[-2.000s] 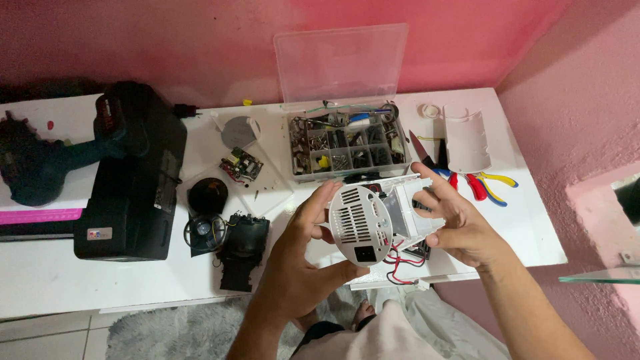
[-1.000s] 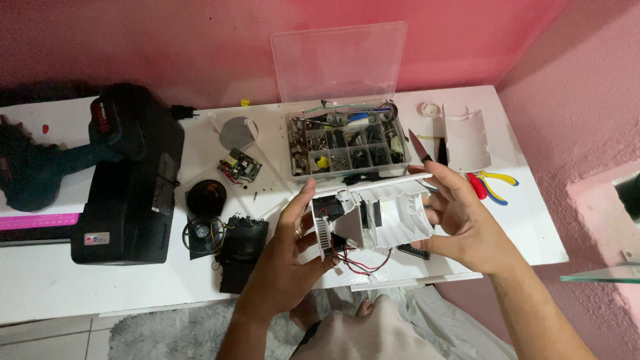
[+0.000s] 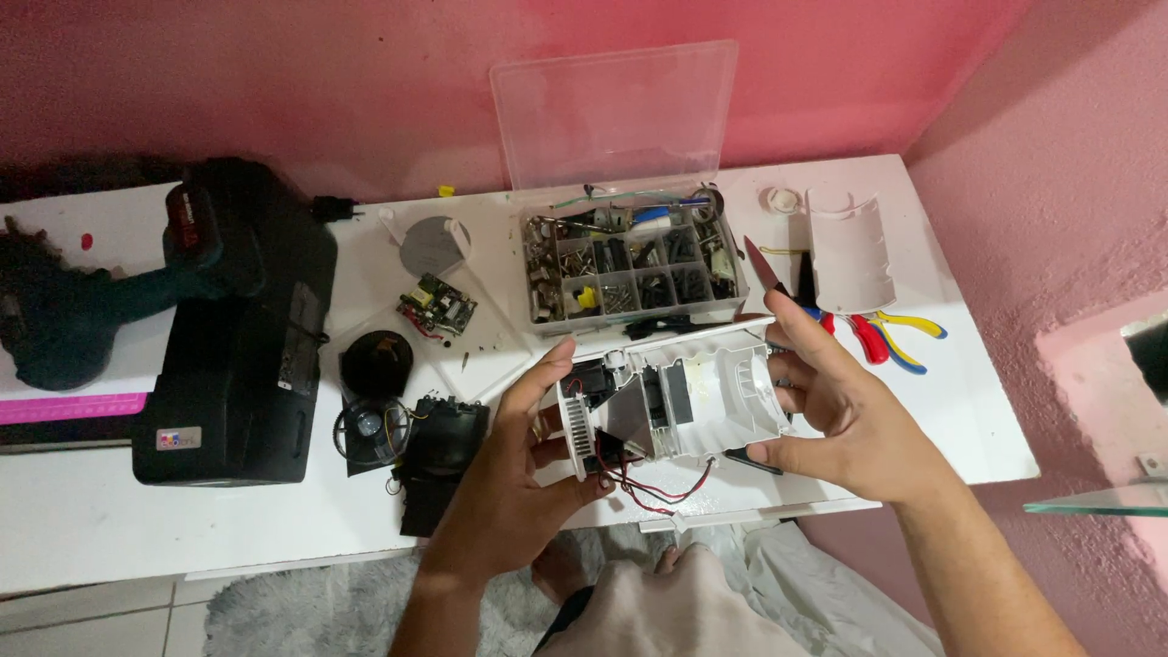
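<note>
Both hands hold an opened white plastic device housing (image 3: 730, 392) above the table's front part. Its hollow inside faces up, showing black parts and a dark slanted panel. My left hand (image 3: 520, 465) grips the end with the slotted vent (image 3: 577, 427), thumb on top. My right hand (image 3: 839, 411) holds the other end, with some fingers hidden behind the housing. Red and black wires (image 3: 662, 497) hang from the near side and end in a small white connector (image 3: 678, 522). A separate curved white shell (image 3: 850, 251) lies at the back right.
An open compartment box (image 3: 639, 319) of screws and small parts stands behind the housing. Pliers (image 3: 912, 342) and a knife (image 3: 765, 265) lie right. A circuit board (image 3: 438, 306), black round parts (image 3: 376, 363), a black printer (image 3: 228, 392) and a cordless drill (image 3: 100, 310) are left.
Two seconds ago the vent's round face was toward the camera; the housing has since turned so its open inside shows. Both hands have stayed on it. The things on the table have not moved.
</note>
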